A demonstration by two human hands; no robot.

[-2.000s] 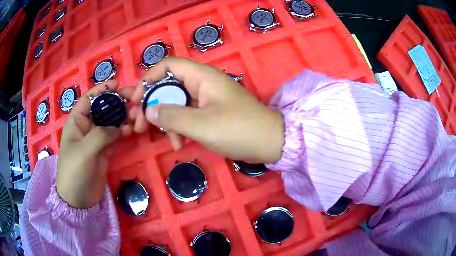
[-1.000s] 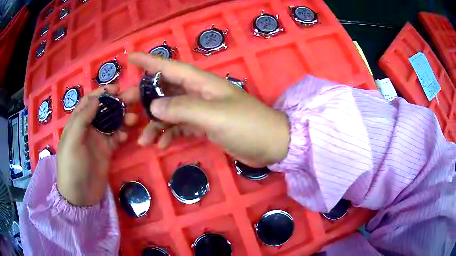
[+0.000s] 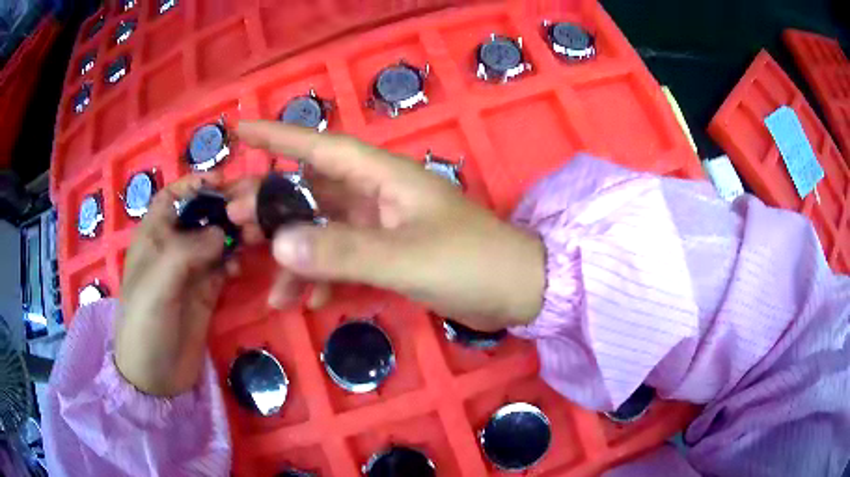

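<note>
My left hand [image 3: 168, 279] holds a round watch body [image 3: 203, 212] above the tray; its face is dark with a small green spot at the thumb. My right hand [image 3: 401, 224] holds a second watch body [image 3: 285, 202] by its rim, its face dark, thumb at the lower edge. The two watch bodies are side by side, a small gap between them. Below both hands is the red foam tray [image 3: 424, 401] with square pockets. Face-up watches with black glossy faces [image 3: 359, 356] lie in its near pockets. My right hand and sleeve hide some pockets.
Watches lying face down [image 3: 400, 87] show grey backs in the far pockets. More red trays stand at the right, one with a pale blue label [image 3: 795, 154]. A white paper [image 3: 723, 178] is by the tray's right edge. A fan grille [image 3: 13, 377] is at the far left.
The right watch's screen was white with a blue patch two seconds ago and is dark now. It was tilted edge-on one second ago and now faces me more. A green spot appears on the left watch.
</note>
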